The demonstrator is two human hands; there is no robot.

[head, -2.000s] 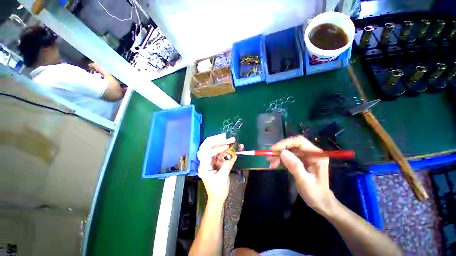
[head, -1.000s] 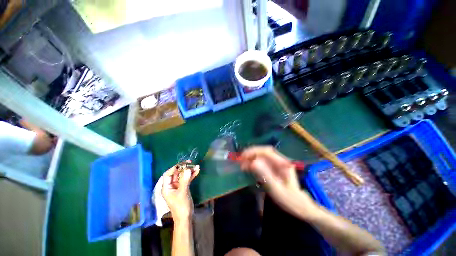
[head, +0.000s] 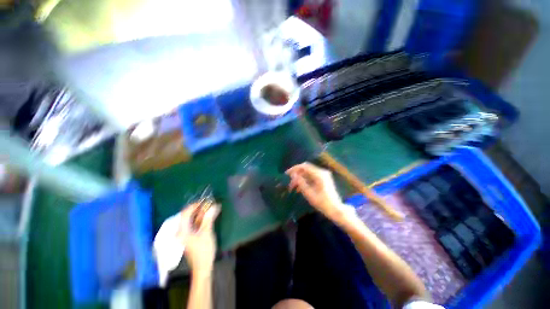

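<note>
The frame is blurred by motion. My left hand (head: 200, 235) holds a small brass-coloured part (head: 204, 211) between thumb and fingers, above the bench's front left. My right hand (head: 316, 188) is over the middle of the green bench (head: 226, 232), palm down, fingertips beside dark tools (head: 274, 190) that are too blurred to name. I cannot tell if it holds anything. No red brush can be made out. The grey block (head: 247, 194) lies between my hands. Thin silver rings (head: 252, 159) lie behind it.
White grease pot (head: 274, 93) and small blue bins (head: 204, 124) stand at the back, beside a divided box (head: 158, 151). A larger blue bin (head: 111, 241) and white cloth (head: 169, 244) are left. A hammer (head: 362, 187) reaches over the blue crate (head: 531, 232). Black panels (head: 386, 90) stand back right.
The view has swung right. My right hand has moved away from the left, and the red brush it held is no longer visible. My left hand still holds the brass part.
</note>
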